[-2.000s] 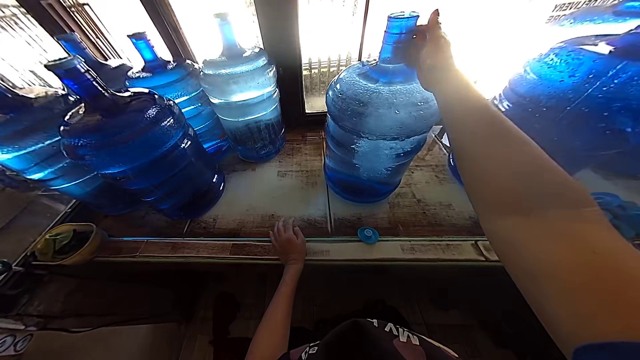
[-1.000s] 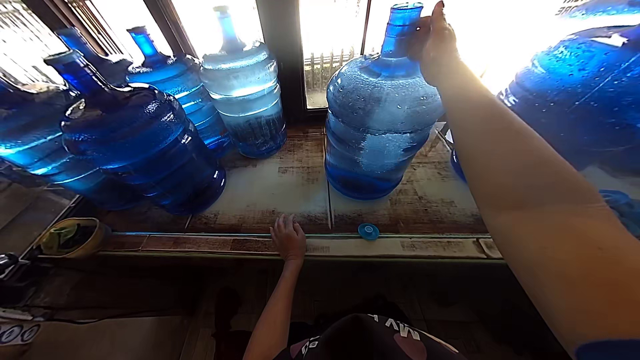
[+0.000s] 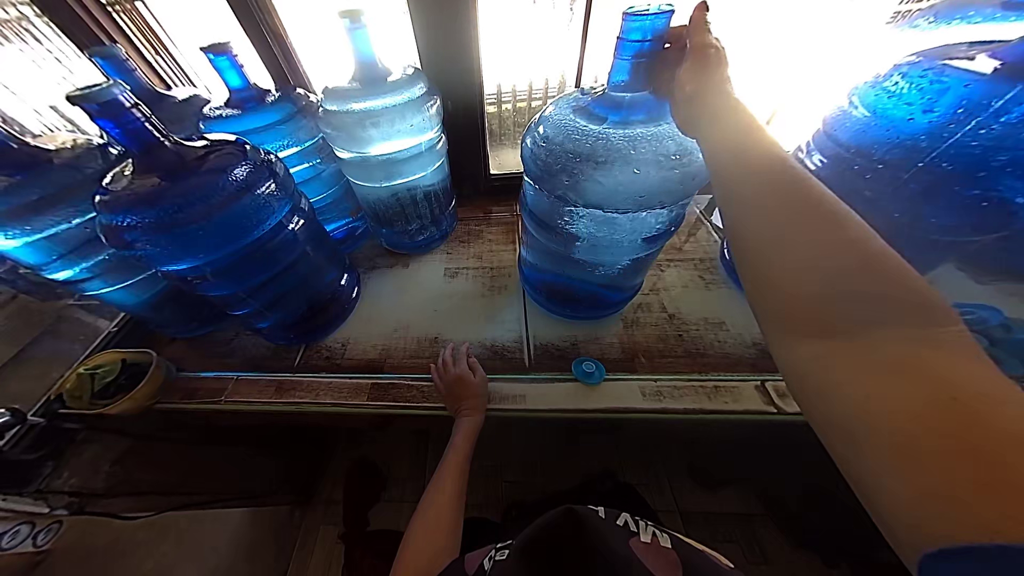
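Note:
My right hand (image 3: 694,76) grips the neck of a blue translucent water jug (image 3: 612,208) from its right side, thumb pointing up. The jug stands on the tiled ledge, uncapped, with droplets on its shoulder and some liquid visible low down. Palm down, my left hand (image 3: 461,382) rests on the ledge's front edge, holding nothing, fingers slightly apart. Between this hand and the right forearm lies a round light-blue cap (image 3: 589,370), just in front of the jug.
Several blue jugs crowd the left, including a dark one (image 3: 232,232) and a paler one (image 3: 392,160). A large jug (image 3: 920,152) and blue caps (image 3: 982,320) are at right. A yellowish bowl (image 3: 160,376) sits at the ledge's left end. Windows stand behind.

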